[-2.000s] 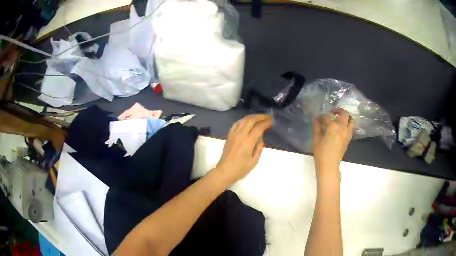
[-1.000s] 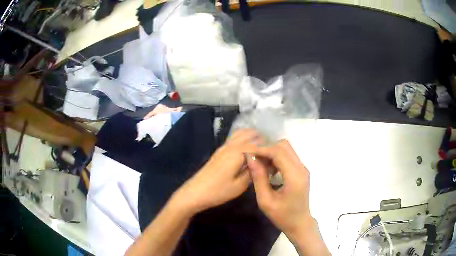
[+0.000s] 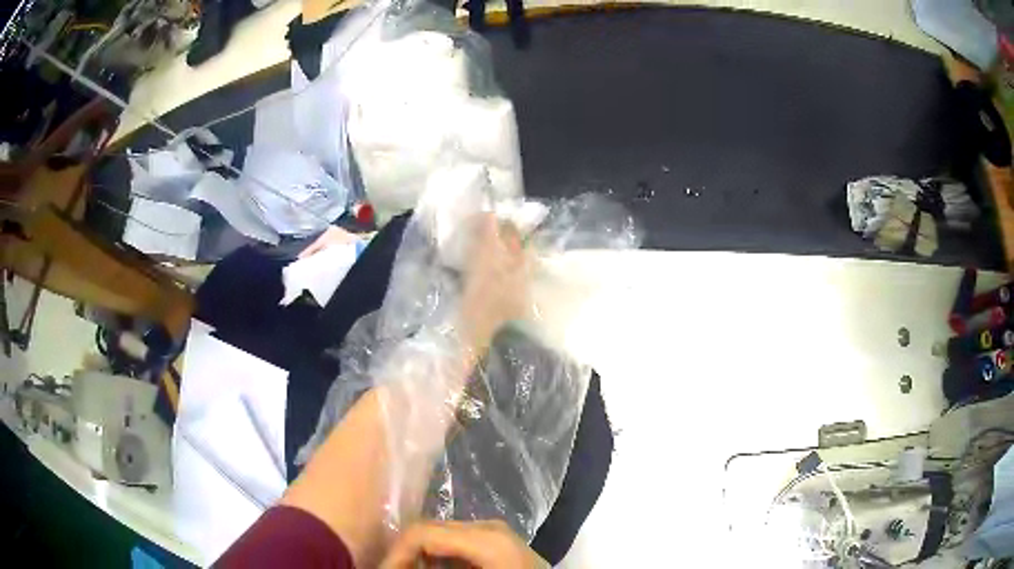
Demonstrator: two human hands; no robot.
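Note:
A clear plastic bag (image 3: 517, 389) lies crinkled over a dark garment piece (image 3: 589, 428) at the table's front edge. My left arm reaches into the bag, and my left hand (image 3: 497, 272) is blurred behind the plastic near its far end; its fingers are unclear. My right hand (image 3: 467, 545) is cut off by the bottom edge, with its fingers curled on the bag's near end. Some white material shows at the bag's far end.
A white bagged stack (image 3: 428, 122) stands behind. Loose white pieces (image 3: 289, 189) lie left of it and white sheets (image 3: 228, 433) at front left. A cloth bundle (image 3: 912, 213) lies far right, above thread spools (image 3: 990, 339). A sewing machine (image 3: 878, 511) is at lower right.
The bag has come from the dark strip towards me and is now spread over my left forearm. My left hand has moved forward inside it; my right hand has moved down to the bottom edge.

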